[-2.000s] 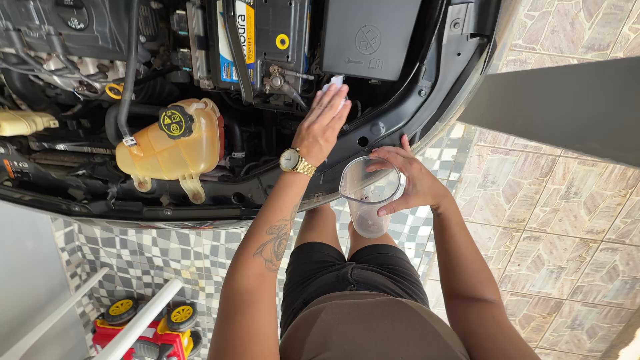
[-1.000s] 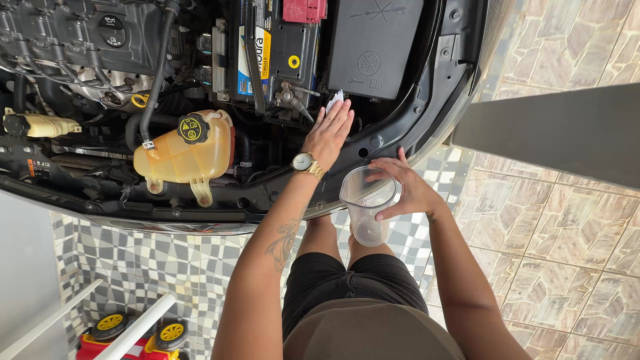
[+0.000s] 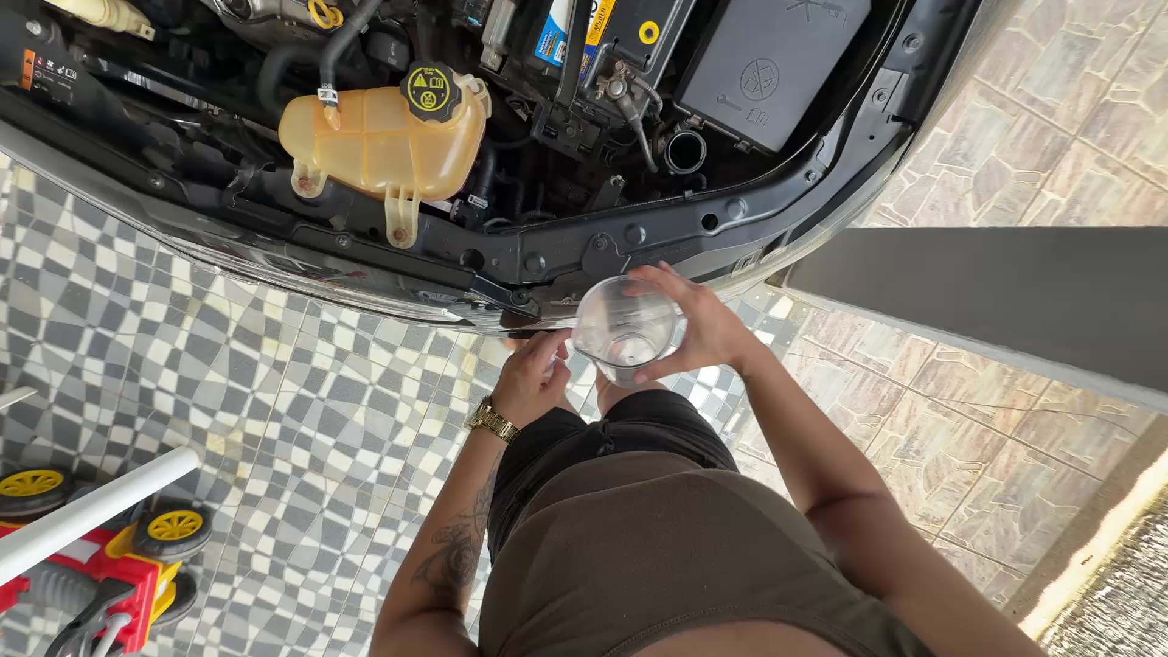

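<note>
My right hand (image 3: 698, 324) grips a clear plastic pitcher (image 3: 625, 319) by its side, in front of the car's front edge. Just left of the pitcher is my left hand (image 3: 534, 374), fingers curled; a bit of something whitish shows between them, too hidden to name. Above both hands lies the engine bay, where an open round filler neck (image 3: 685, 151) stands beside the black fuse box cover (image 3: 776, 68). A yellowed coolant expansion tank (image 3: 388, 141) with a black cap (image 3: 430, 92) sits farther left, and the car battery (image 3: 630, 41) is between tank and cover.
The car's black front crossmember (image 3: 566, 255) runs between my hands and the engine bay. A grey beam or wall edge (image 3: 995, 301) stands at right. At lower left are a white pole (image 3: 100, 511) and a red and yellow toy vehicle (image 3: 128, 570) on the checkered tile floor (image 3: 301, 456).
My left hand has come back from the engine bay near the fuse box to beside the pitcher, and the round filler neck now shows. My right hand still holds the pitcher. The view has shifted.
</note>
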